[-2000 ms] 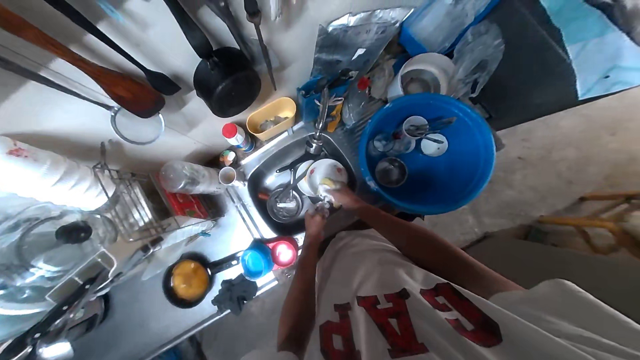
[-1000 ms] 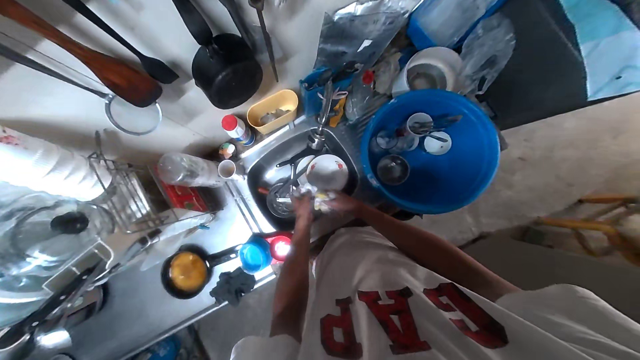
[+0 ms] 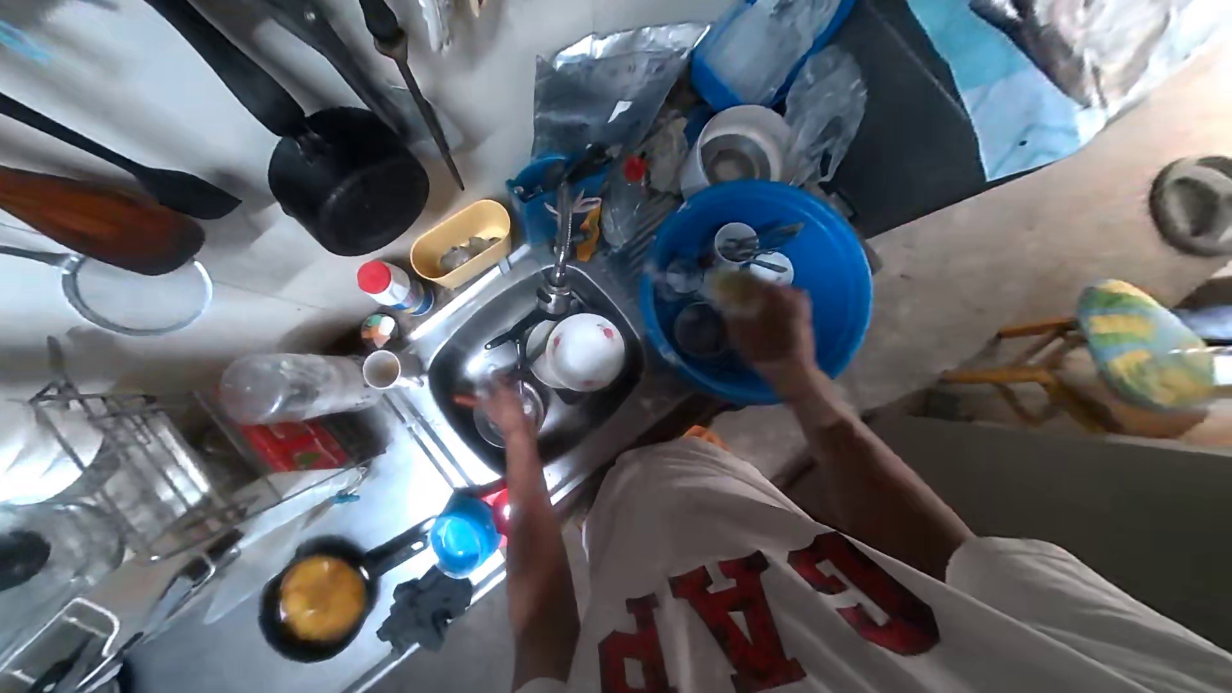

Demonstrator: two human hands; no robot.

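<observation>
My left hand (image 3: 502, 404) is blurred, low in the steel sink (image 3: 462, 452), over a round metal dish (image 3: 532, 409); whether it grips anything I cannot tell. Beside it in the sink, a white bowl with red marks (image 3: 587, 352) leans over another white dish (image 3: 544, 356), near a dark handle (image 3: 510, 329). My right hand (image 3: 773, 322) is over the large blue plastic basin (image 3: 847, 289), its fingers around a blurred yellow-green sponge (image 3: 736, 292). A white cup (image 3: 735, 243), cutlery (image 3: 778, 236), a small white dish (image 3: 773, 269) and a dark glass bowl (image 3: 700, 330) lie in the basin.
The faucet (image 3: 555, 294) rises at the sink's back edge. A yellow tub (image 3: 462, 243), a red-capped container (image 3: 387, 281) and a cup (image 3: 382, 369) stand near the sink. Blue (image 3: 464, 539) and red containers and a frying pan (image 3: 322, 599) are at lower left; pots hang above.
My hands were together at the white bowl in the sink. Now they are apart: the right has moved over the blue basin, the left farther left in the sink. The white bowl is out of my hands.
</observation>
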